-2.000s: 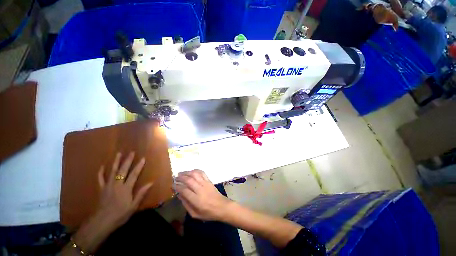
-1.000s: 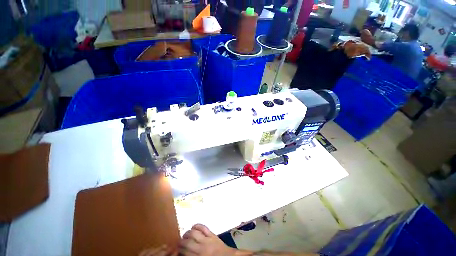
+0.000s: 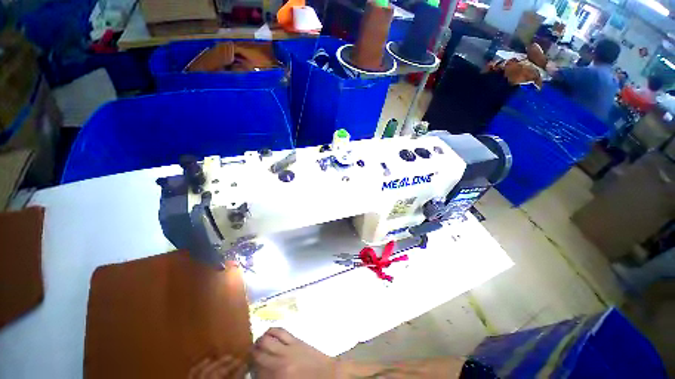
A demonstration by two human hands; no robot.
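Note:
A brown leather-like panel (image 3: 159, 314) lies flat on the white table, its upper right corner at the lit needle area (image 3: 235, 265) of the cream sewing machine (image 3: 311, 189). My left hand (image 3: 220, 367) is blurred and cut off by the bottom edge; its fingers rest on the panel's lower part. My right hand (image 3: 285, 357) is at the panel's lower right edge, fingers bent together at the edge. The fingertips' hold is hard to make out.
Another brown panel (image 3: 18, 263) lies at the far left. Snips with red ribbon (image 3: 380, 260) lie under the arm. Thread cones (image 3: 372, 37) stand behind. Blue bins (image 3: 181, 129) stand behind the table, and another (image 3: 577, 348) at the lower right. A person (image 3: 592, 81) sits far right.
The view has tilted up, so both hands now sit at the bottom edge. My left hand, earlier spread flat on the panel, now shows only its fingers. My right hand stays by the panel's right edge.

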